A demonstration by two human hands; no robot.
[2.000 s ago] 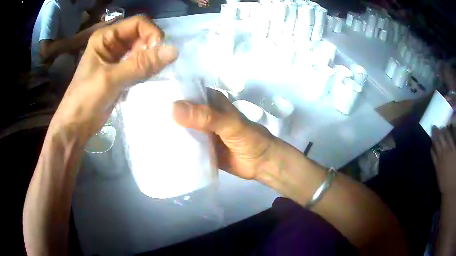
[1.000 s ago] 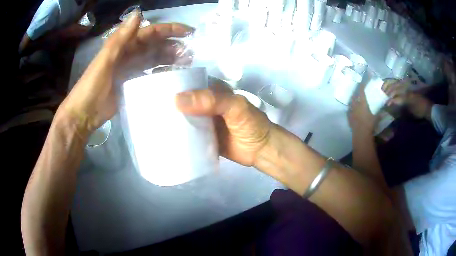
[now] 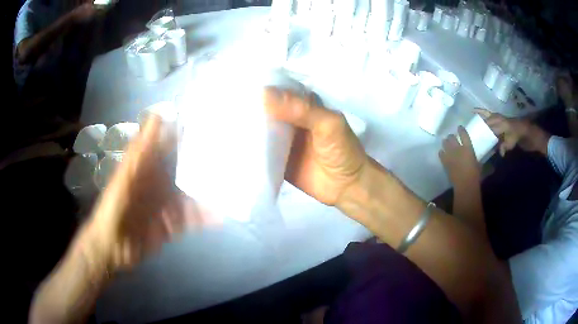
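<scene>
A white housing point(image 3: 222, 139) is held up in front of me above the table, overexposed so its detail is lost. My right hand point(image 3: 317, 142) grips its right side, thumb on the near face; a silver bracelet point(image 3: 417, 228) is on that wrist. My left hand point(image 3: 142, 196) is blurred at the housing's lower left, fingers spread; whether it touches the housing is unclear. Film around the housing cannot be made out clearly.
White housings stand at left on the table point(image 3: 253, 272), in a group at the back left point(image 3: 155, 60) and in rows at the back. At right a person's hands hold a white housing point(image 3: 480, 136). Another person's arm shows top left.
My left hand has dropped from above the housing to its lower left. The housing has shifted slightly right and up. The neighbour at right has come into view holding a housing.
</scene>
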